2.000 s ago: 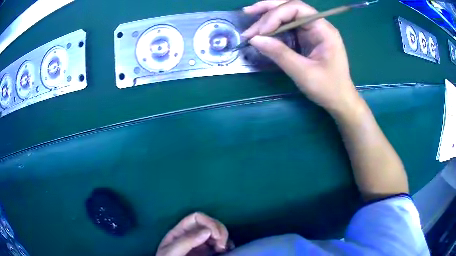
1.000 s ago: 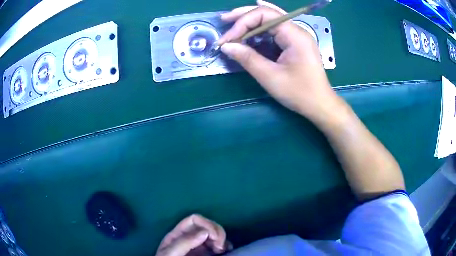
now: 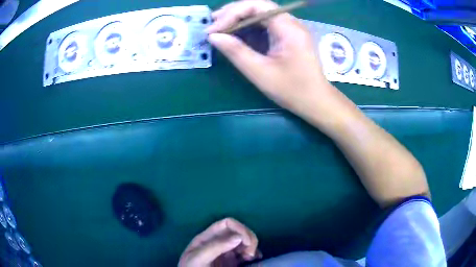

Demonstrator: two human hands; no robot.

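Observation:
My right hand point(image 3: 282, 57) holds a thin brown brush point(image 3: 256, 20) between thumb and fingers, its tip end near the right edge of a silver fixture plate point(image 3: 195, 60). That plate lies on the green belt and holds three round units. A second fixture plate point(image 3: 360, 41) lies behind and right of my hand, partly hidden by it; two of its round units show. Whether the brush touches anything is hidden by the fingers. My left hand point(image 3: 219, 245) rests at the bottom edge, fingers curled, with nothing seen in it.
A black round pad point(image 3: 138, 208) lies on the near green bench edge. A blister tray point(image 3: 13, 232) is cut off at lower left. Another small plate point(image 3: 463, 71) and a white sheet point(image 3: 468, 151) are at the right. A blue bin point(image 3: 449, 11) is at upper right.
The plates have shifted right in view over the last second. My right hand with the brush has moved slightly left, from over the right plate's round units to between the plates.

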